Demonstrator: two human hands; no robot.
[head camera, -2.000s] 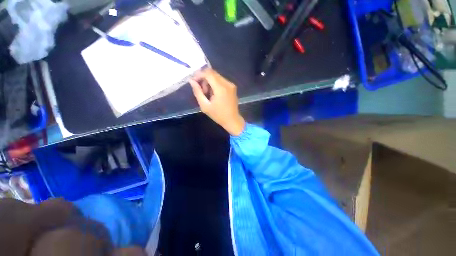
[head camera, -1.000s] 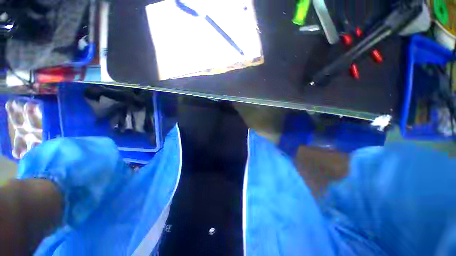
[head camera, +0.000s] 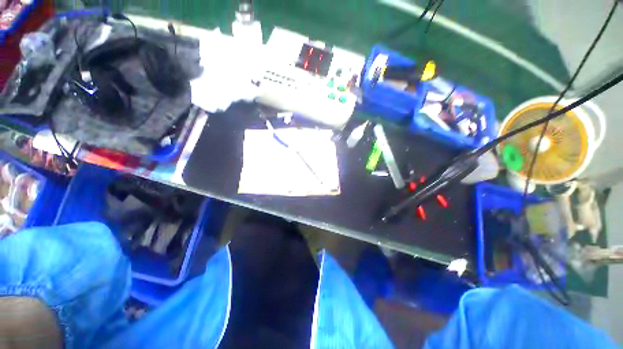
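A white record sheet (head camera: 283, 174) lies on the black bench mat in front of me, with a thin dark blue pen (head camera: 292, 149) across it. My left sleeve is at the lower left and shows some bare forearm; the left hand itself is cut off by the bottom edge. My right sleeve is at the lower right and the right hand is out of the picture. Black headphones (head camera: 109, 82) lie on a grey-black cloth (head camera: 75, 129) at the upper left.
An off-white tester (head camera: 300, 95) with red digits stands behind the sheet. Right of it are a green-handled tool (head camera: 374, 156), a flat grey strip (head camera: 389, 157), red handles and a long black stick (head camera: 434, 185). Blue bins (head camera: 393, 92) and a yellow-grille fan (head camera: 546, 142) stand further right.
My right hand has left the sheet's lower corner and gone out of the picture. The view has shifted and now takes in the headphones, tester and fan. The pen still lies on the sheet.
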